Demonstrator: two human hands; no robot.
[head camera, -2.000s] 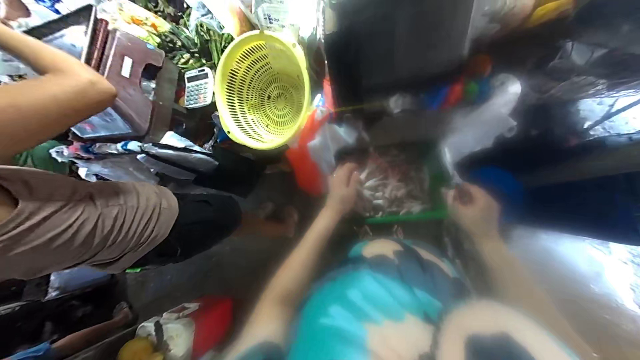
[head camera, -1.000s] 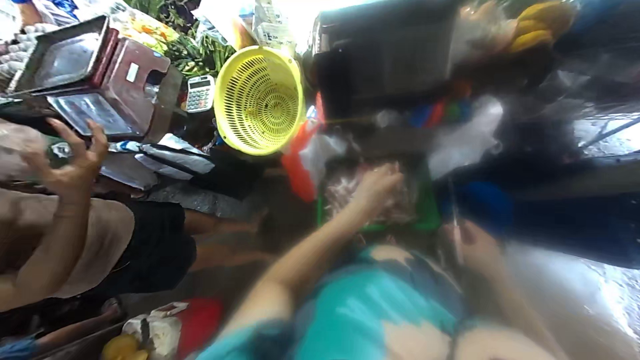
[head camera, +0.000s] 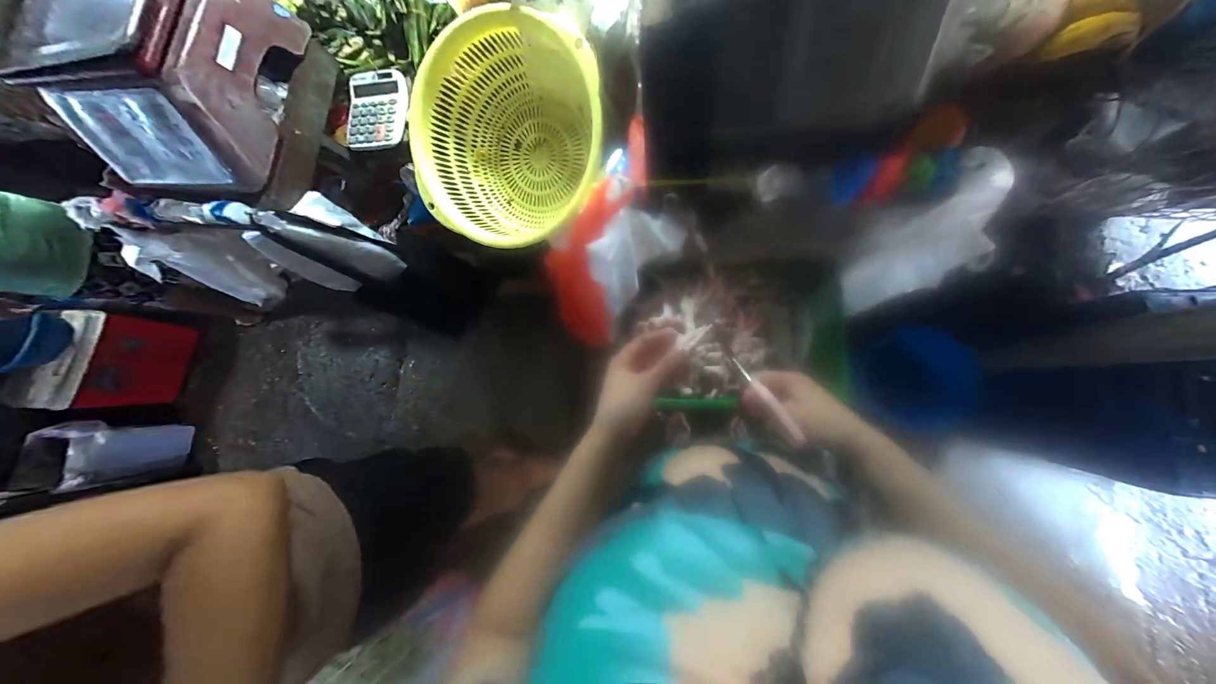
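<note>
My left hand (head camera: 646, 375) is at the left side of a green basket or tray (head camera: 698, 404), its fingertips on a small pale piece, perhaps a small fish or squid; blur hides the detail. A heap of similar pale and reddish pieces (head camera: 708, 347) fills the tray. My right hand (head camera: 793, 408) is shut on the pink handle of a knife (head camera: 774, 408), whose thin metal blade points up and left over the heap, close to the left hand's fingers.
A yellow plastic colander (head camera: 513, 123) and a calculator (head camera: 377, 109) are at the upper left. Red and white plastic bags (head camera: 584, 275) lie beside the tray. A blue round container (head camera: 921, 378) is on its right. Another person (head camera: 228, 551) is at the lower left.
My left hand was over the heap one second ago and is now at its left side. The right hand with the knife has come in to the tray. The other person has shifted toward the lower left.
</note>
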